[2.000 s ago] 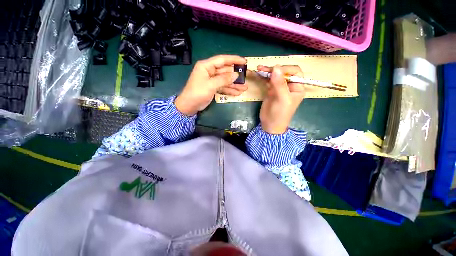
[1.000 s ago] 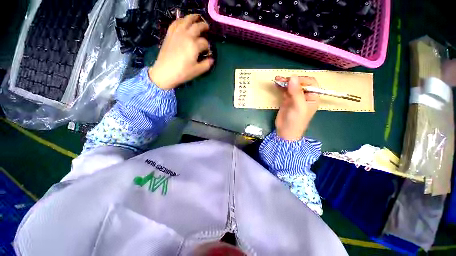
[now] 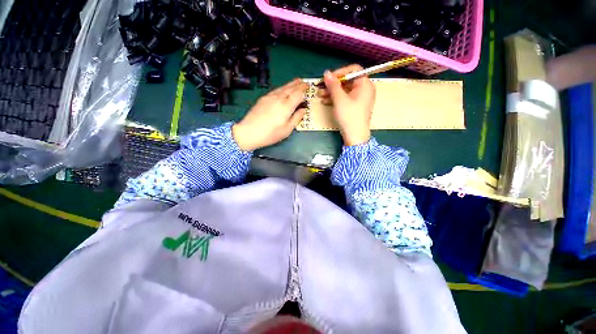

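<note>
The tan carrier card (image 3: 418,104) lies flat on the green bench, with rows of tiny dark marks (image 3: 307,117) at its left end. My right hand (image 3: 351,104) holds the pen-like tool (image 3: 379,67), its tip at the card's upper left and its shaft slanting up to the right. My left hand (image 3: 271,116) lies at the card's left edge, fingertips near the marks. Whether it holds a black part cannot be seen. A loose pile of black parts (image 3: 225,55) lies beyond my left hand.
The pink basket (image 3: 366,39) of black parts stands beyond the card. A tray of black parts (image 3: 33,72) in clear plastic (image 3: 98,85) is far left. A bundle of tan cards (image 3: 526,143), white scraps (image 3: 464,181) and blue bins (image 3: 578,169) are right. Another person's hand (image 3: 575,66) shows at the right edge.
My left hand has come back from the black pile to the card's left end. My right hand has moved left along the card, and the tool now slants upward to the right.
</note>
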